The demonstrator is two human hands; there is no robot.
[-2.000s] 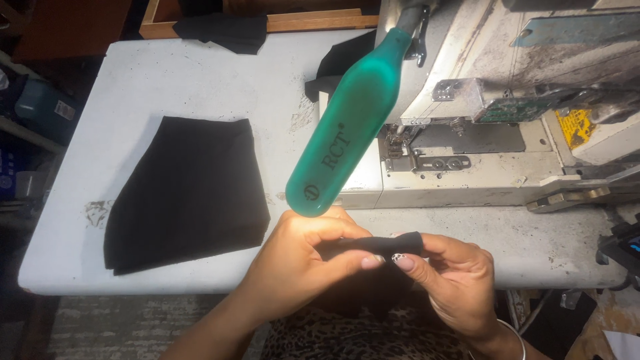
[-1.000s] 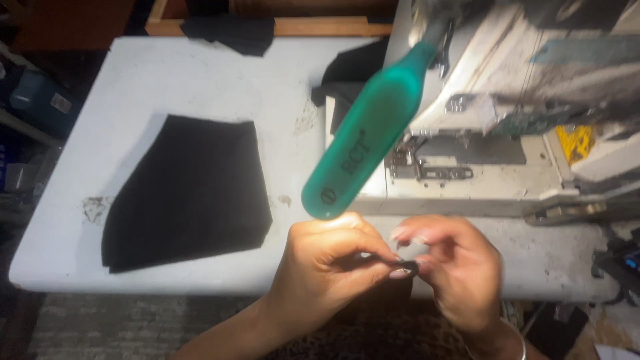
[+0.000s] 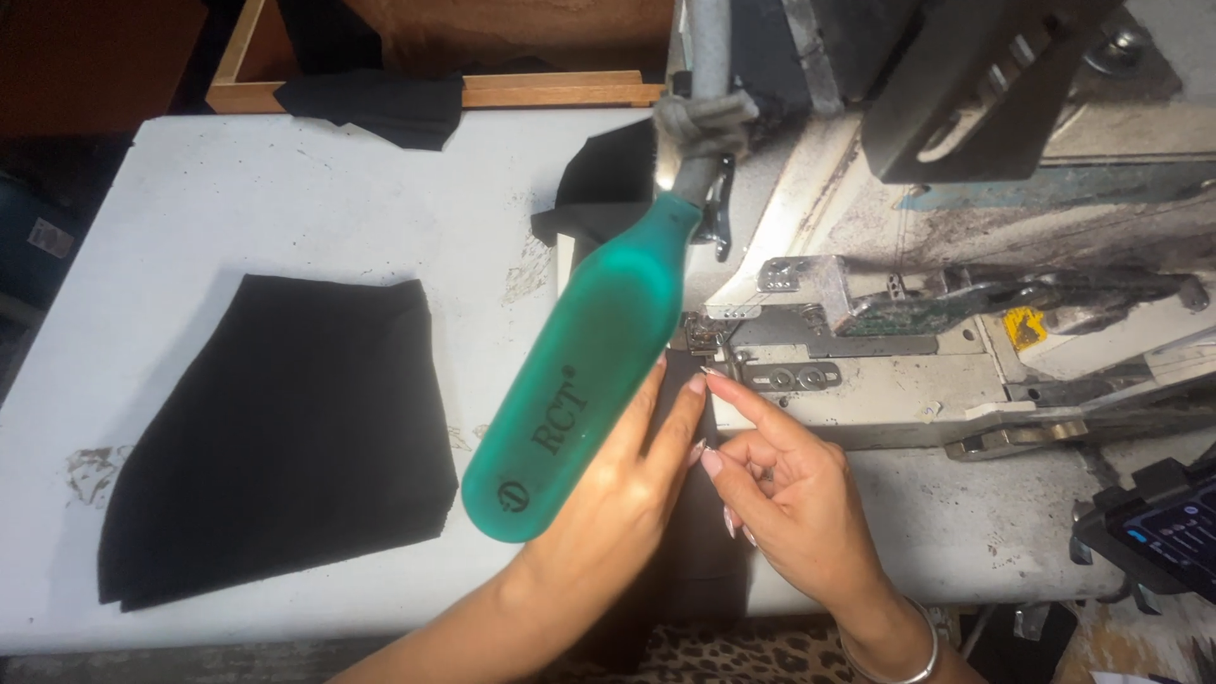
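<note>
A dark fabric piece runs from the needle area of an industrial sewing machine down over the table's front edge. My left hand lies on its left part, fingers pointing at the presser foot; a green lamp hides part of this hand. At the fabric's right edge, my right hand has thumb and forefinger extended, with the edge near their tips. Whether it pinches the cloth is unclear. Left of the hands, a stack of black fabric panels lies flat on the white table.
The green lamp hangs from its arm over the work. Behind the table stands a wooden tray with black cloth draped over its rim. More black cloth lies beside the machine. A screen device is at the right edge.
Both hands have moved forward from the table's front edge to the machine, and the dark fabric that was held between their fingers now lies by the presser foot. The view has shifted.
</note>
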